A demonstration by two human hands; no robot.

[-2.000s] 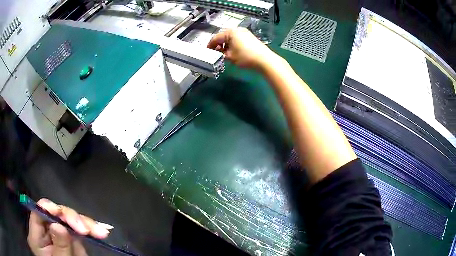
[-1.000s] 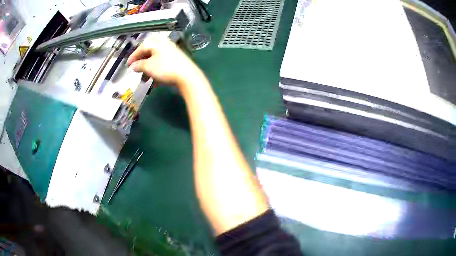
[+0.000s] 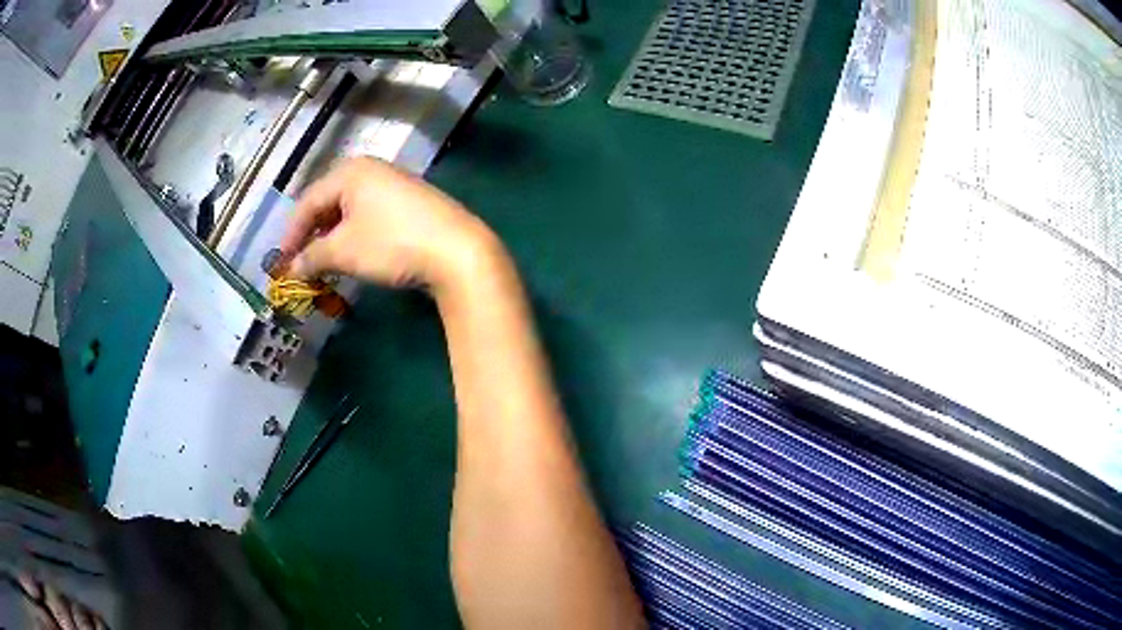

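Note:
My right hand (image 3: 381,228) reaches in from the bottom with fingers bent, its thumb and fingertips at a small pile of yellow-orange rubber bands (image 3: 295,293) on the machine edge. Whether a band is pinched is hidden. Purple-blue long strips (image 3: 837,480) with teal ends lie at the lower right. A paler strip (image 3: 787,548) lies along their near side, and a flat row of strips (image 3: 708,585) is nearer, partly behind my forearm. My left hand cannot be made out; a dim blurred shape in the lower left corner is unclear.
The white machine (image 3: 203,406) with metal rails stands at left. Dark tweezers (image 3: 311,455) lie beside it. A clear jar (image 3: 550,74) and a perforated plate (image 3: 720,62) are at the back. A thick stack of pale-bordered panels (image 3: 818,265) stands at right.
The view has swung right and down. My right hand has moved along the machine edge to the rubber bands. My left hand and the dark bunch it held have left clear view.

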